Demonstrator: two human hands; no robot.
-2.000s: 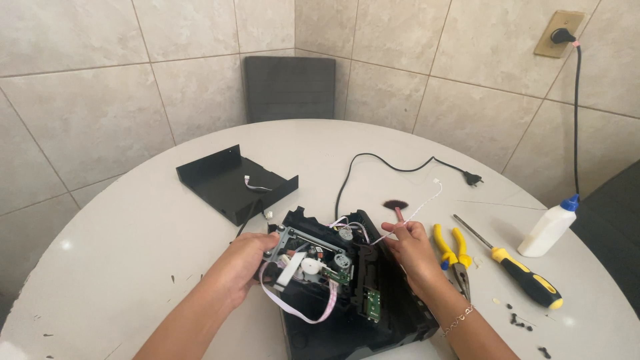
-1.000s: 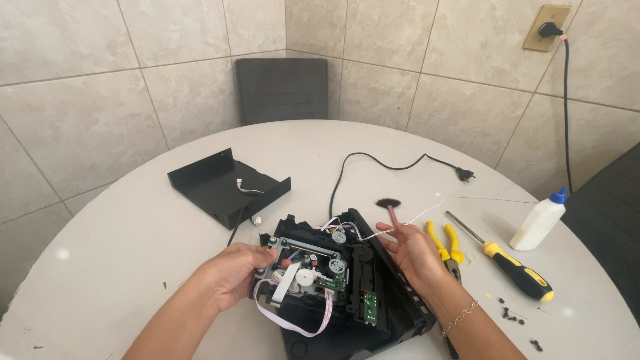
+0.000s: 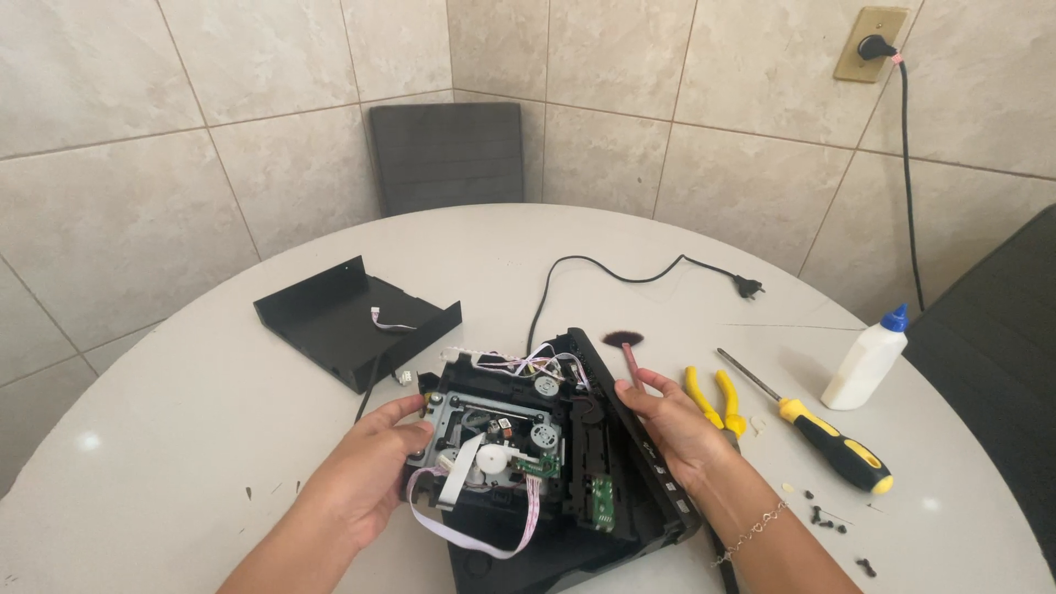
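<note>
My left hand [image 3: 371,470] grips the left edge of an optical disc drive mechanism [image 3: 495,445], its metal frame, white gear and ribbon cables facing up. The mechanism lies tilted over a black plastic device housing [image 3: 544,569]. My right hand [image 3: 676,421] holds a fan-shaped brush [image 3: 631,363] by its pink handle, bristles pointing away from me, close beside the housing's front panel [image 3: 643,445]. A small green circuit board [image 3: 603,502] shows inside that panel. White and pink wires [image 3: 536,360] run across the far side of the mechanism. The right hand's fingertips are partly hidden.
A black metal cover [image 3: 346,322] lies back left. Behind the housing runs a power cord with a plug [image 3: 748,286]. At right are yellow-handled pliers [image 3: 716,400], a screwdriver [image 3: 833,445], a white bottle with blue cap [image 3: 866,363] and several loose screws [image 3: 821,518]. A chair [image 3: 450,157] stands behind the table.
The housing's front panel now shows more openly beside my right hand, with the mechanism shifted left of it. Both hands keep their holds.
</note>
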